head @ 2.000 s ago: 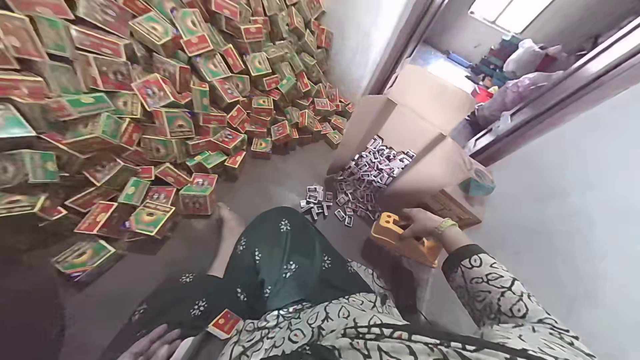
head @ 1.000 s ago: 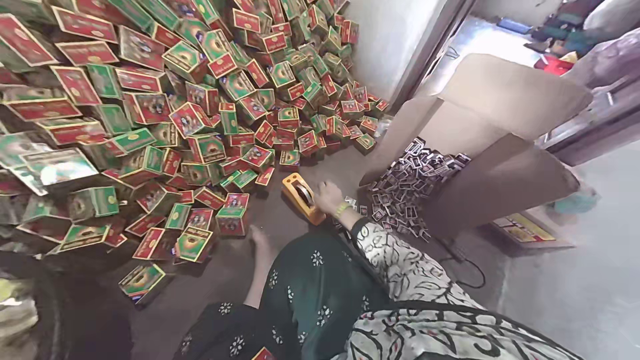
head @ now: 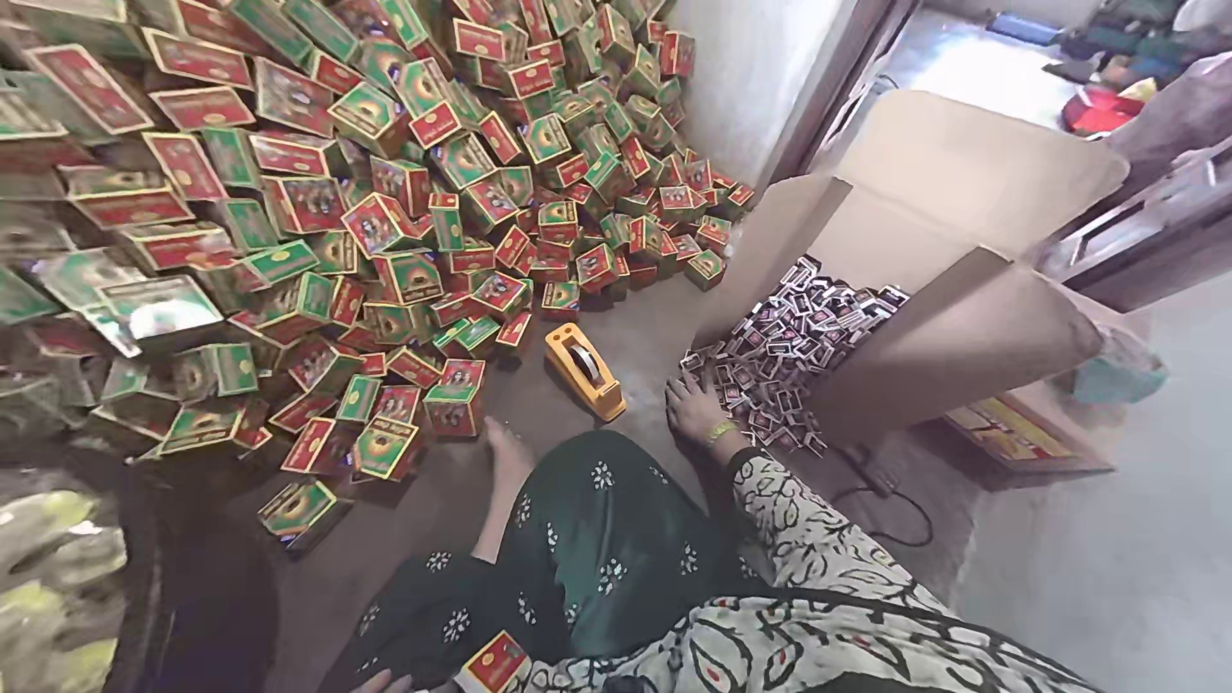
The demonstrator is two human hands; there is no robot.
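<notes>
My right hand [head: 698, 409], with a yellow band at the wrist, lies palm down at the left edge of a heap of small dark-and-white boxes [head: 784, 337] spilling from an open cardboard carton [head: 948, 356]. Its fingers are slightly spread and seem to hold nothing. On the floor to its left stands a yellow tape dispenser [head: 585, 372], apart from the hand. Only some fingers of my left hand [head: 383, 683] show at the bottom edge. A small red-and-gold box [head: 496, 662] is close to them over my lap; whether that hand holds it is hidden.
A large heap of red and green printed boxes [head: 404, 274] covers the floor at left and ahead. My bare foot [head: 505, 448] is near its edge. A dark round container [head: 144, 577] stands lower left. A black cable [head: 929, 525] loops beside the carton, near a doorway.
My right hand first gripped the tape dispenser beside the carton, then moved it left towards the printed boxes. It has now let go of it and moved right to the small boxes.
</notes>
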